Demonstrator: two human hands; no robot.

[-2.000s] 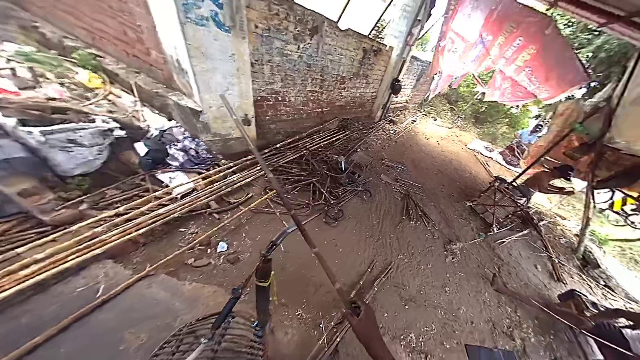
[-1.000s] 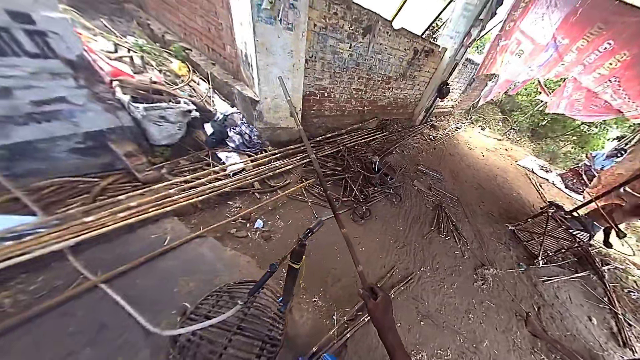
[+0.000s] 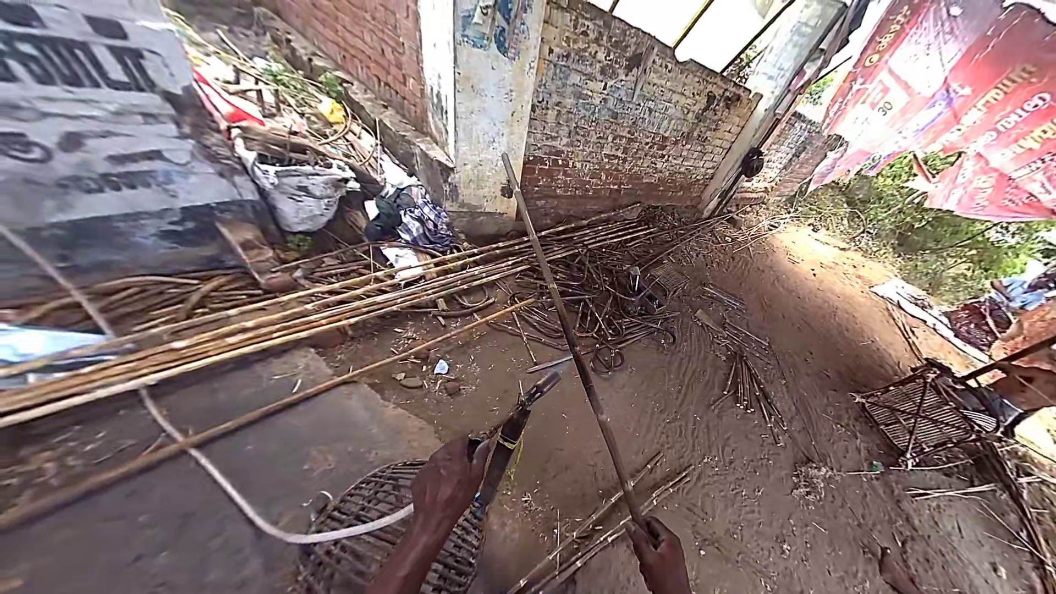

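Note:
My right hand is closed around the lower end of a dark cane pole, which slants up and left toward the painted pillar. My left hand is curled at the dark handle of a torch-like tool with a metal tip and a yellow tie. Below that hand lies a round woven cane frame. A pale hose or rope loops in from the left and passes behind my left wrist; where it ends is hidden.
Long canes stretch across the left side, with one separate cane nearer me. Bent canes are heaped by the brick wall. Short canes and a cane rack lie at right. Part of a person shows at the right edge.
My left hand has come into view at the torch-like tool. My right hand still holds the dark pole. The pale hose has entered from the left since the earliest frame.

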